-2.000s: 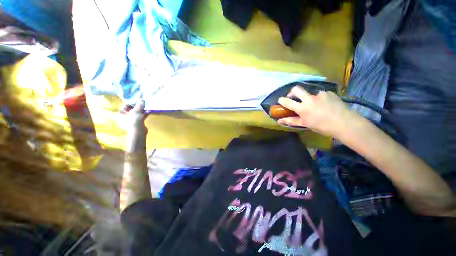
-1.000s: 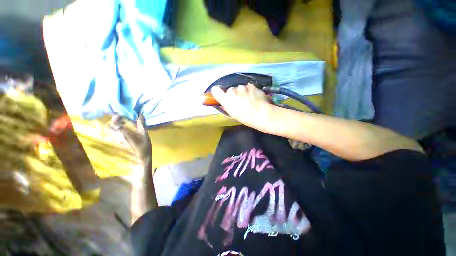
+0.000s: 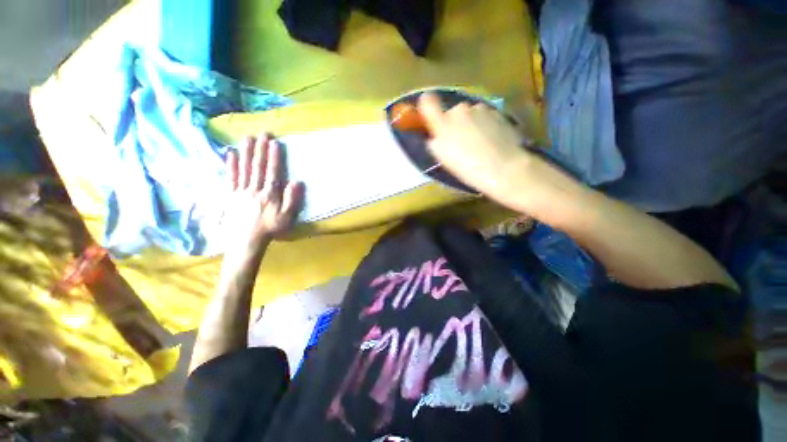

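Note:
My right hand (image 3: 470,142) is closed on the orange handle of the dark iron (image 3: 410,142), which lies on the right end of the shirt sleeve (image 3: 345,168). The sleeve is a pale, flat strip, white in the glare, along the yellow sleeve board (image 3: 388,214). My left hand (image 3: 263,186) lies flat on the sleeve's left part with fingers spread and grips nothing. The rest of the light blue shirt (image 3: 155,155) is bunched to the left of my left hand. The iron's tip points left.
Black garments (image 3: 380,19) lie at the far side of the yellow ironing table (image 3: 466,52). A grey-blue cloth (image 3: 580,95) and a large grey cloth bundle (image 3: 690,104) are at the right. Yellow material (image 3: 60,302) is at the lower left. A blue board (image 3: 186,30) is at the far left.
My left hand has moved from the sleeve's near left edge to lie flat on top of it. The iron moved left along the sleeve, then back toward its right end. The sleeve looks flatter.

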